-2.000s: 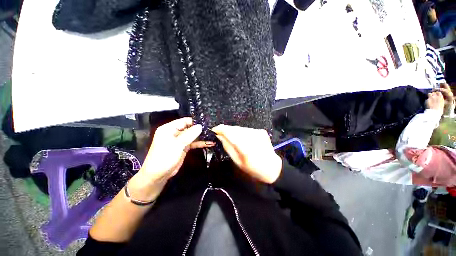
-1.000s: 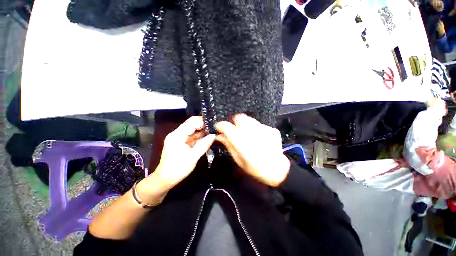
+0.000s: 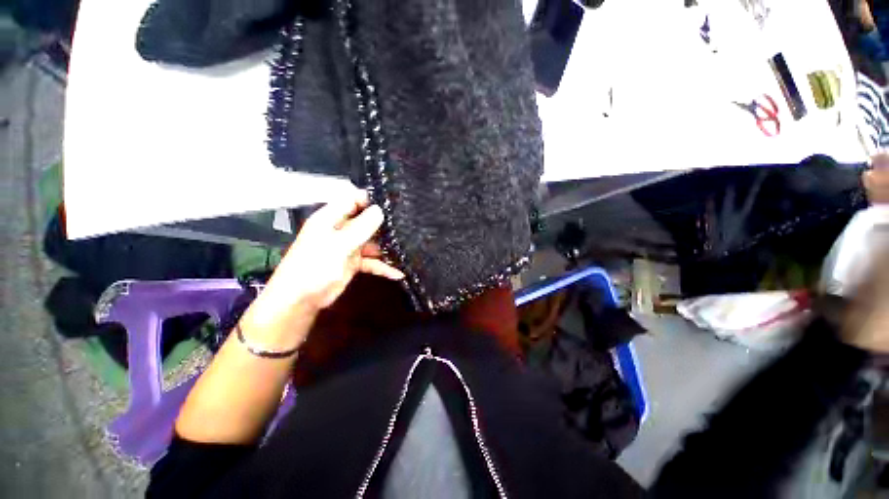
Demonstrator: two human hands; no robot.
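The dark tweed jacket [image 3: 458, 146] lies on the white table with its lower part hanging over the edge above my lap. Black and silver braid trim [image 3: 373, 146] runs down its front edge, round the corner and along the hem. My left hand [image 3: 331, 253] pinches the trimmed front edge between thumb and fingers, a little above the corner. My right hand [image 3: 866, 302] is far out at the right, blurred and cut off by the picture's edge. Its fingers are unclear. No needle or thread can be made out.
Red-handled scissors [image 3: 766, 115], a dark bar [image 3: 788, 86] and a yellow-olive roll [image 3: 824, 90] lie on the table [image 3: 653, 127]. A purple stool [image 3: 146, 361] stands left, a blue-rimmed basket [image 3: 632, 375] of dark cloth right of my lap. Another person's hand shows at far right.
My right hand has left the trim and swung far out to the right. The jacket corner and hem now hang in view. My left hand still holds the edge.
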